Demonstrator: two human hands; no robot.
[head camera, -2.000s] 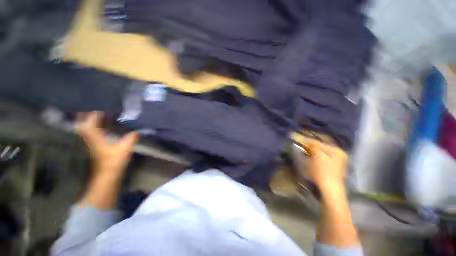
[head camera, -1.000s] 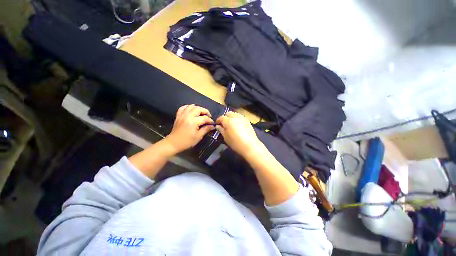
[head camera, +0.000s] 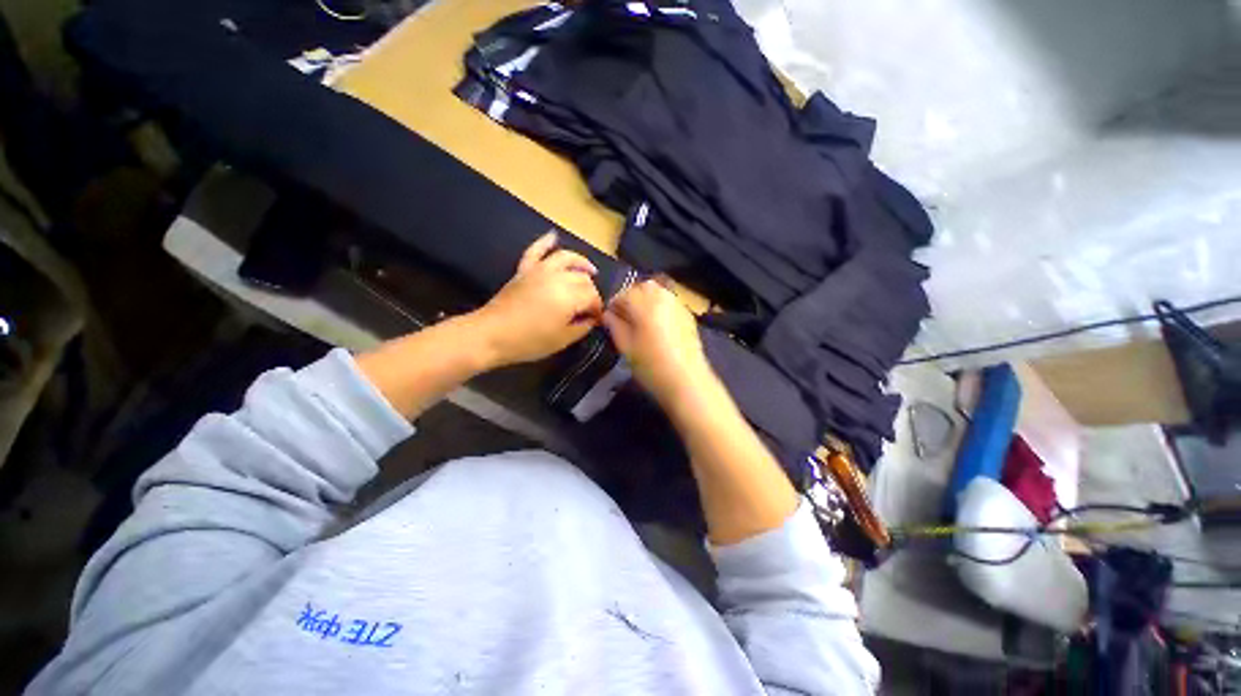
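Observation:
A dark garment (head camera: 735, 388) with thin white stripes at its edge lies over the right part of the long black pressing board (head camera: 395, 170). My left hand (head camera: 549, 302) and my right hand (head camera: 651, 331) are side by side at this striped edge, fingers bent and pinching the cloth. The fingertips are partly hidden, and striped cloth hangs below them. The steam iron (head camera: 851, 496), with an orange-brown handle, sits at the right end of the board, beyond my right forearm. No hand is on it.
A pile of dark garments (head camera: 762, 177) with white bits lies on the tan table (head camera: 456, 116) behind the board. At right are a wire triangle (head camera: 931, 430), a blue roll (head camera: 987, 424), a white padded bundle (head camera: 1014, 551) and the iron's yellow-green line (head camera: 939, 532).
Two seconds ago my hands were apart, my right hand at the iron. They then came together at the striped edge. Since one second ago, my left hand has shifted slightly right and its fingers rose.

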